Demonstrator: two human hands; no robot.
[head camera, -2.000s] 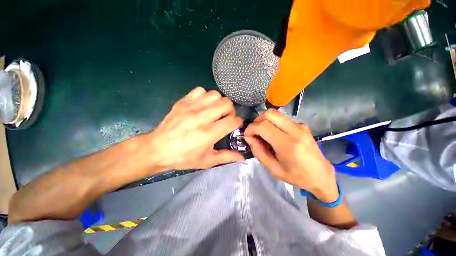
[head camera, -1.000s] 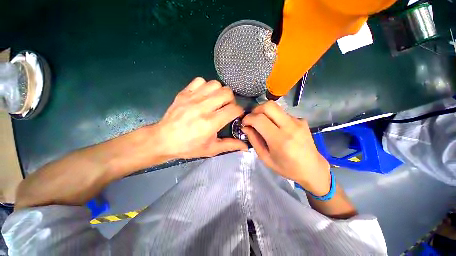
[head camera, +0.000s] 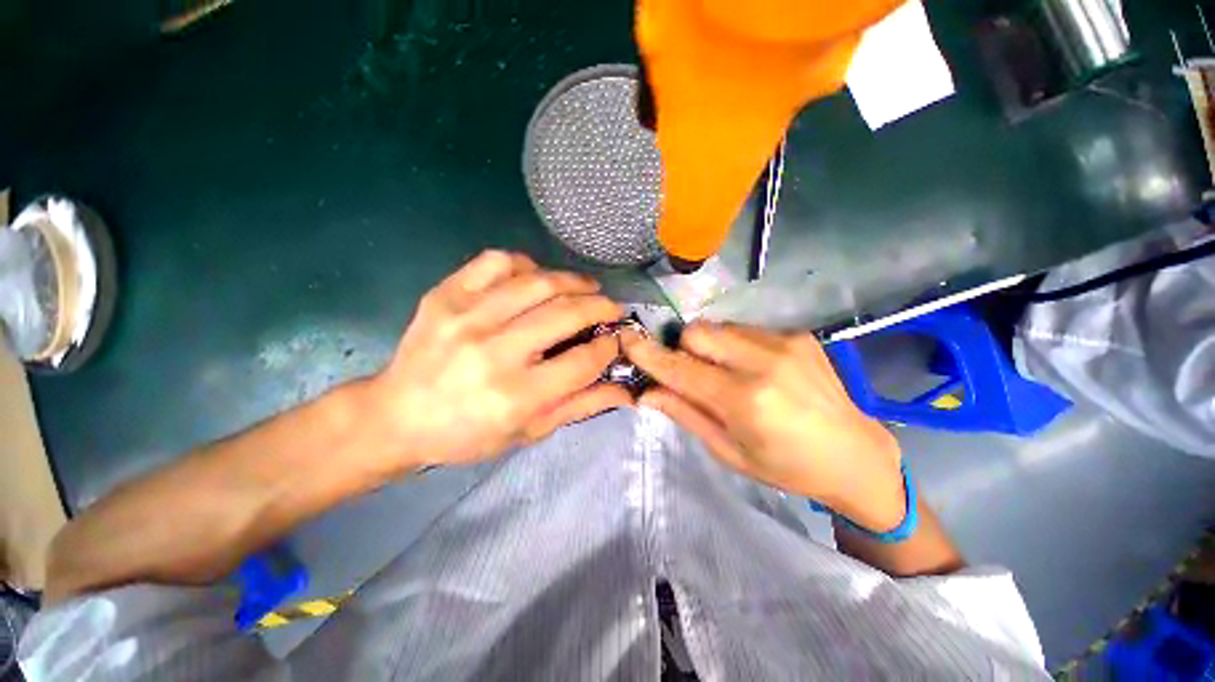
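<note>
A small round unit (head camera: 624, 372), dark with shiny inner parts, sits at the bench edge in front of me. My left hand (head camera: 500, 357) holds its left side between thumb and fingers. My right hand (head camera: 766, 406) touches its right side with the fingertips; whether they pinch a screw is too small to tell. The orange electric screwdriver (head camera: 726, 127) hangs nose down just beyond my hands. The grey perforated screw tray (head camera: 586, 167) lies left of it, partly hidden behind it. A clear plastic piece (head camera: 696, 287) lies under the driver tip.
A dark thin stick (head camera: 769, 213) and a white paper sheet (head camera: 901, 67) lie right of the driver. A silvery spool (head camera: 1086, 33) stands far right. A round tub (head camera: 83, 283) stands far left. A blue stool (head camera: 979, 376) and a person's striped sleeve (head camera: 1133, 340) are at the right.
The view has shifted, so the driver and tray appear further left. My right fingers have flattened over the unit's right side, and my left fingers reach further over it.
</note>
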